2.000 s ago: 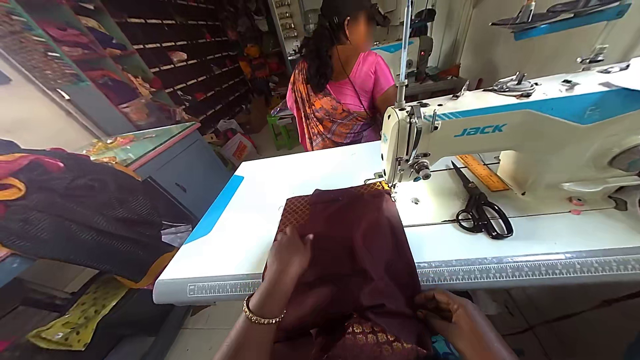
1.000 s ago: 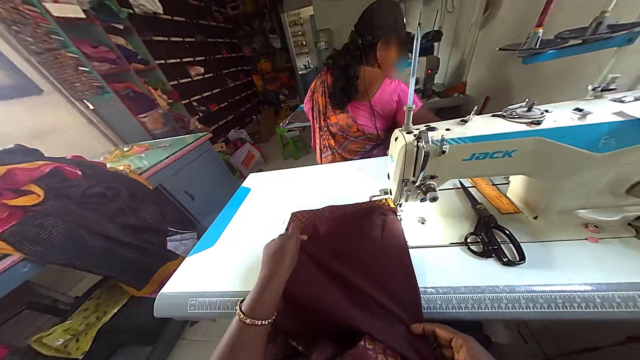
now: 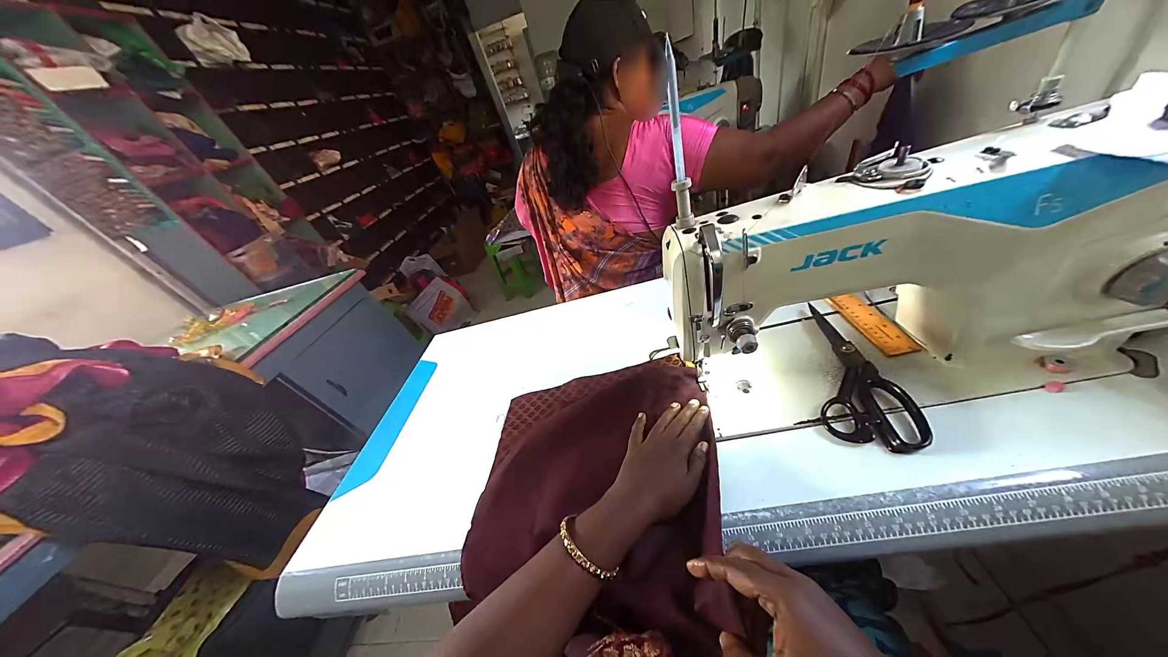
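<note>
Dark maroon fabric (image 3: 566, 465) with a patterned border lies on the white table of a Jack sewing machine (image 3: 821, 228), its far right corner at the needle and presser foot (image 3: 703, 370). My left hand (image 3: 666, 461), with a bangle at the wrist, rests flat on the fabric just in front of the needle, fingers a little apart. Near the table's front edge my right hand (image 3: 757, 584) holds the fabric's right edge between thumb and fingers. Black-handled scissors (image 3: 862, 392) and an orange ruler (image 3: 871, 324) lie right of the needle.
A person (image 3: 611, 164) in pink sits beyond the table, one arm stretched toward a thread stand (image 3: 995, 36). Dark garments (image 3: 155, 456) are piled at the left beside a glass-topped counter (image 3: 274, 319). Shelves (image 3: 301, 119) line the wall behind. A measuring scale (image 3: 958, 516) runs along the table's front edge.
My left hand has moved right and forward over the fabric, from its left side to near the needle. The person beyond has stretched an arm out to the right.
</note>
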